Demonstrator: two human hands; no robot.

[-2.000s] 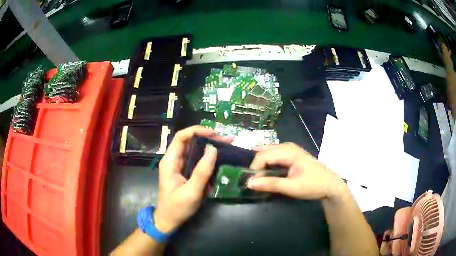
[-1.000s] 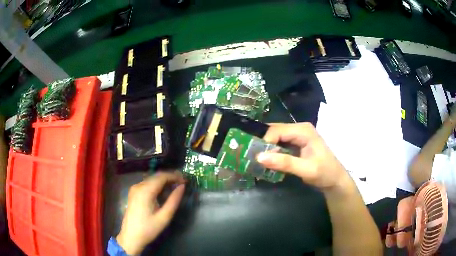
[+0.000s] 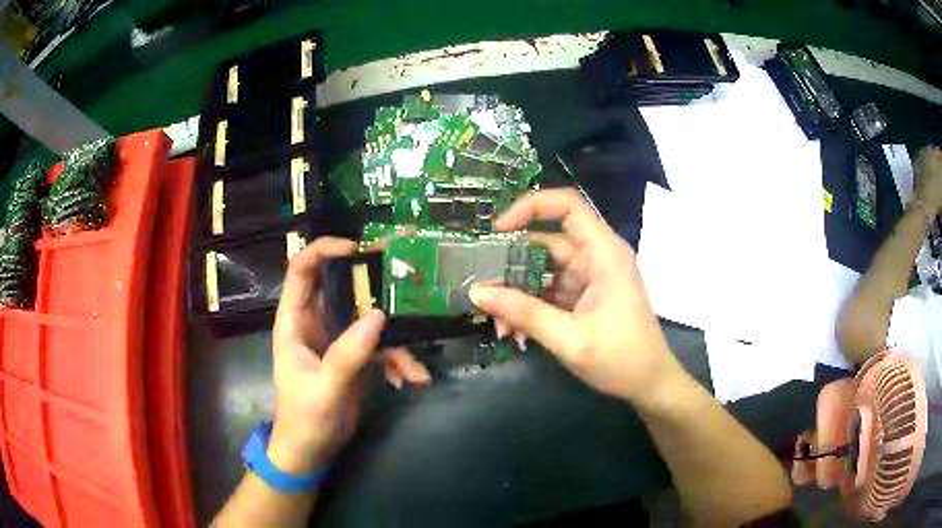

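My left hand (image 3: 328,335) grips the left end of a black housing (image 3: 338,292) that has a pale yellow strip. My right hand (image 3: 578,299) holds a green circuit board (image 3: 424,276) with a silver-grey shield area, thumb on its face. The board lies over the housing and covers most of it; whether it is seated cannot be told. Behind the hands is a heap of green boards (image 3: 444,155). Left of the heap stands a column of black housings (image 3: 253,191) with yellow strips at both ends.
Red trays (image 3: 77,361) stand at left with bundled boards (image 3: 77,191) on top. White paper sheets (image 3: 733,227), a second housing stack (image 3: 671,67) and a pink fan (image 3: 883,438) are at right. Another person's arm (image 3: 893,263) is at far right. A green belt (image 3: 434,21) runs behind.
My left hand has moved up from the bench and taken hold of the housing's left end. The board and housing have turned nearly level. The whole view has shifted slightly.
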